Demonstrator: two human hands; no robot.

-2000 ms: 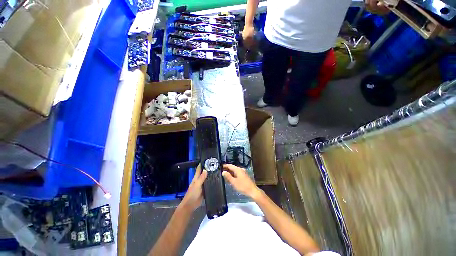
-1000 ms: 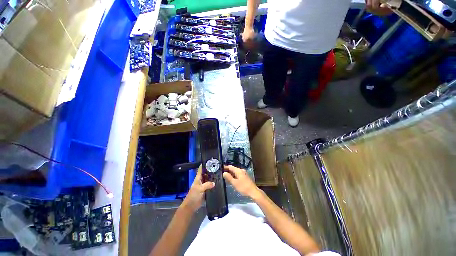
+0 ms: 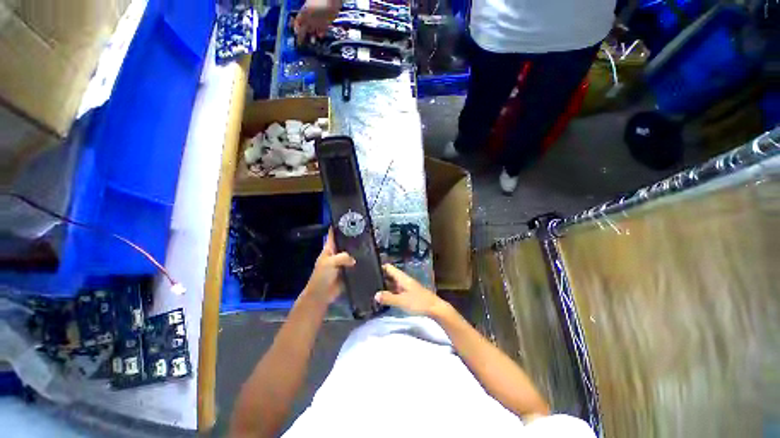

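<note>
A long black device housing (image 3: 354, 227) with a round silver-grey centre is held upright in front of my body, tilted slightly to the left at its top. My left hand (image 3: 328, 272) grips its left edge below the round centre, thumb on the front face. My right hand (image 3: 407, 292) holds its right edge near the lower end. A side handle (image 3: 310, 231) seems to stick out to the left over the dark bin, hard to make out. The fingers behind the housing are hidden.
Ahead are a box of white parts (image 3: 282, 147), a blue bin (image 3: 275, 248) of black parts and a black frame (image 3: 405, 241) on bubble wrap. Circuit boards (image 3: 154, 346) lie left, a cardboard-lined rack (image 3: 667, 299) stands right. A person (image 3: 539, 77) stands ahead; another hand (image 3: 318, 15) reaches over the units.
The view has shifted down. The housing has tilted left at its top, and my right hand is now nearer its lower end. A hand has appeared over the row of units.
</note>
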